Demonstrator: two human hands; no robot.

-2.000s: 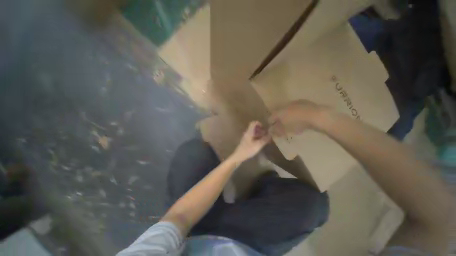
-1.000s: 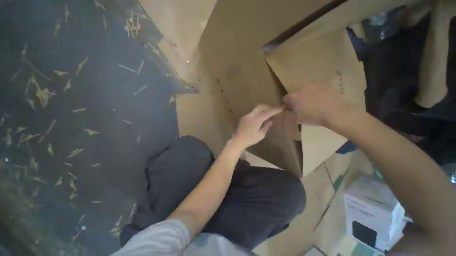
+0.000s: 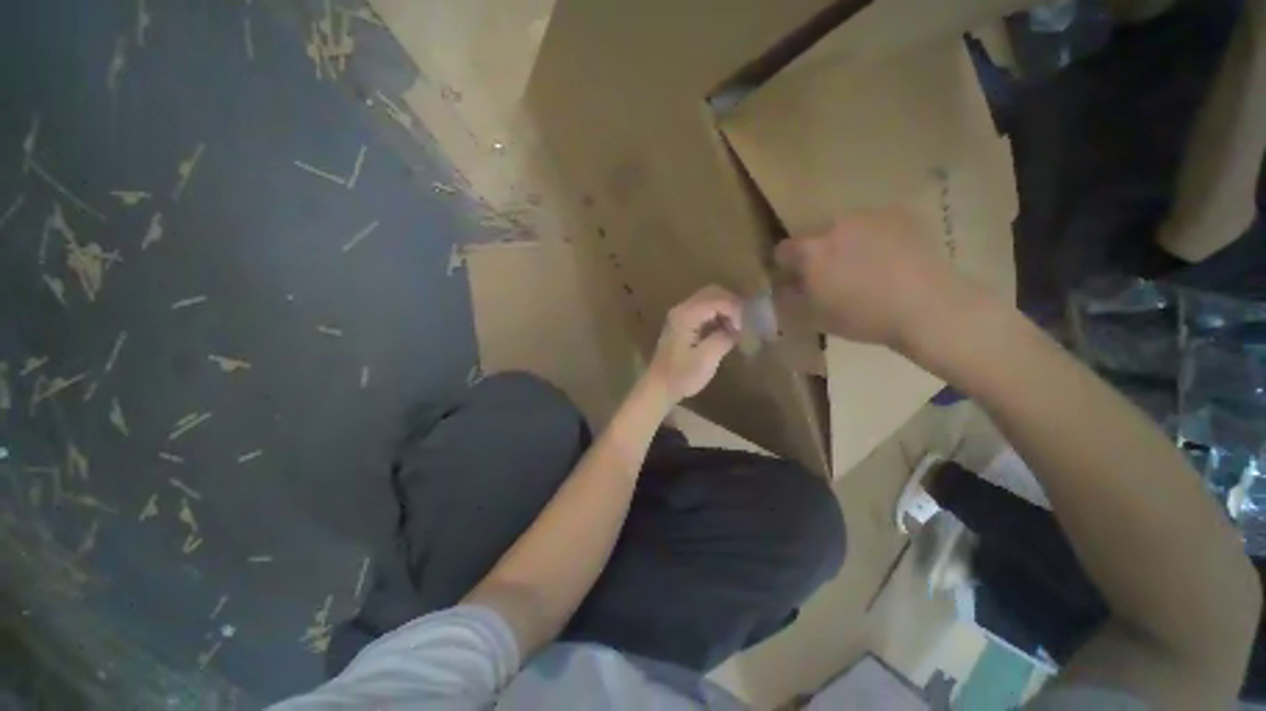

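A large brown carton (image 3: 639,208) stands open in front of my knees, with a flap (image 3: 972,195) bearing faint black print folded out on the right. My left hand (image 3: 698,340) has its fingertips closed at the near side of a small whitish, translucent piece (image 3: 758,321), perhaps tape. My right hand (image 3: 861,275) grips the flap's edge at the carton seam, just right of that piece. Its fingertips are partly hidden against the cardboard.
Tan slivers lie scattered on the grey floor (image 3: 278,417) at left. Flattened cardboard (image 3: 833,611) lies below right. Another person's shoe (image 3: 918,495) and dark-clad leg are at lower right, an arm (image 3: 1208,153) at upper right. Film-wrapped items (image 3: 1194,361) stand at right.
The whitish piece now shows between my hands, which are slightly farther apart. Another person's leg and shoe now cover the place of the white box at lower right.
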